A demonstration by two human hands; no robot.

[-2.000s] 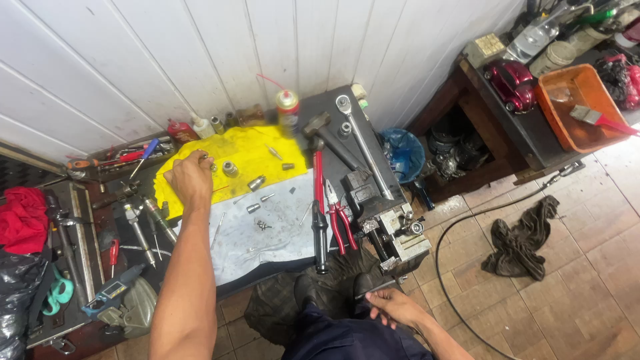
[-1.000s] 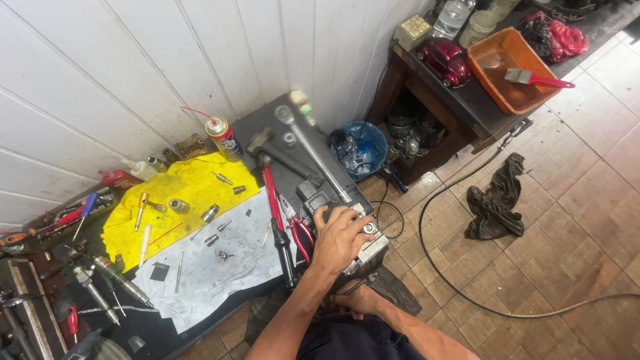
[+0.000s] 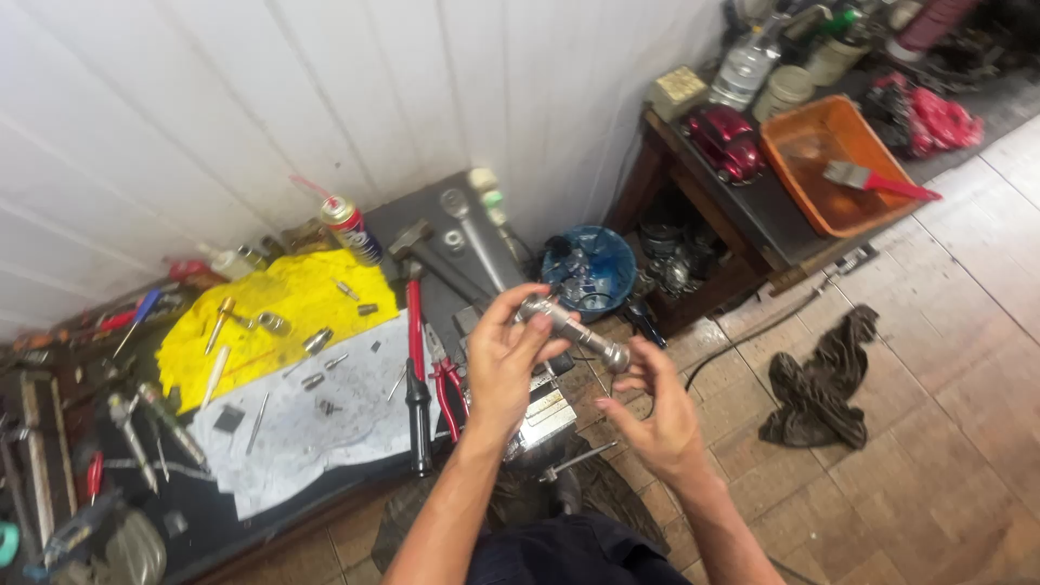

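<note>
A cylindrical metal part [image 3: 575,331], stepped along its length, is held up in the air above the bench vise [image 3: 543,416]. My left hand [image 3: 510,349] grips its thicker upper-left end between thumb and fingers. The fingertips of my right hand [image 3: 654,398] are at its lower-right end, thumb spread away; whether they grip it or only touch it is unclear. To the left of the vise lie red-handled pliers [image 3: 446,390] and a long red tool with a black grip [image 3: 417,374]. Small metal parts rest on a yellow cloth [image 3: 268,296] and a pale cloth [image 3: 284,439].
A ratchet wrench [image 3: 479,240], a hammer [image 3: 435,264] and a spray can [image 3: 351,229] are at the bench's back. Beyond stand a blue bucket [image 3: 597,272] and a side table with an orange tray [image 3: 821,207]. A dark rag [image 3: 821,382] and a hose [image 3: 747,337] lie on the floor.
My left hand was on the vise one second ago; now it holds the metal part up. My right hand has risen from low by the vise to the part's other end.
</note>
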